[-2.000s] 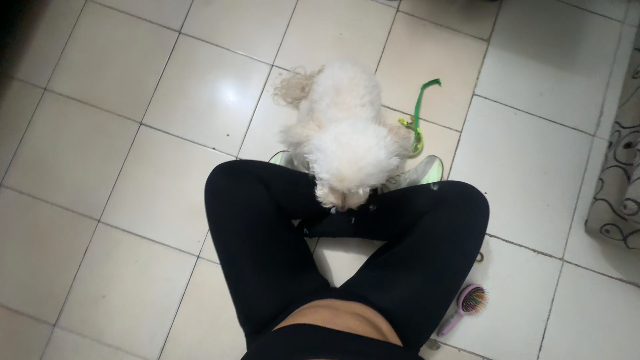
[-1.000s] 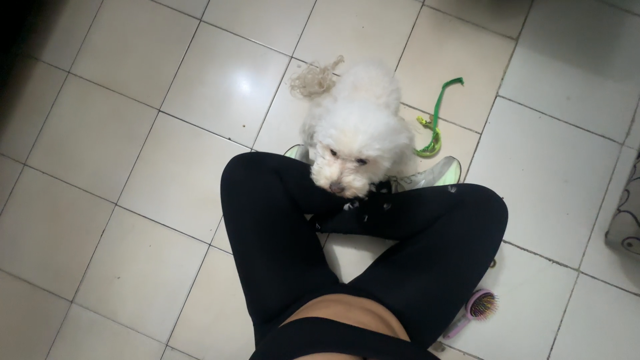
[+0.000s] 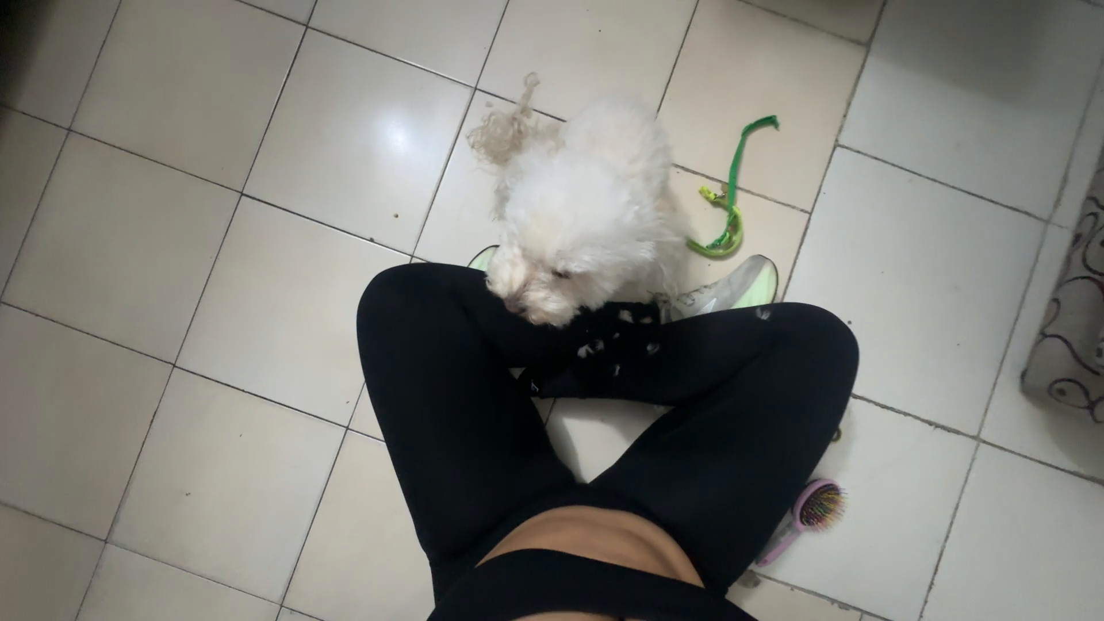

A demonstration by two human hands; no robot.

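Neither my left hand nor my right hand is in the picture. A fluffy white dog (image 3: 586, 207) stands on the floor in front of me, its muzzle lowered against my crossed lower legs in black leggings (image 3: 440, 388). Small white tufts (image 3: 591, 348) lie on the dark fabric where the legs cross. Right of the dog is a green strap (image 3: 735, 172) with a yellow-green curved part. A pink-handled hairbrush (image 3: 815, 507) with multicoloured bristles lies beside my right thigh.
Pale square floor tiles (image 3: 319, 293) surround me. A patterned fabric-covered piece (image 3: 1074, 319) stands at the right edge. One light-coloured shoe (image 3: 742, 289) shows beyond my right knee. A small round object (image 3: 837, 435) lies by my right thigh.
The dog's head has turned down and to the left; its face was raised towards me one second ago. The strap and the hairbrush lie still.
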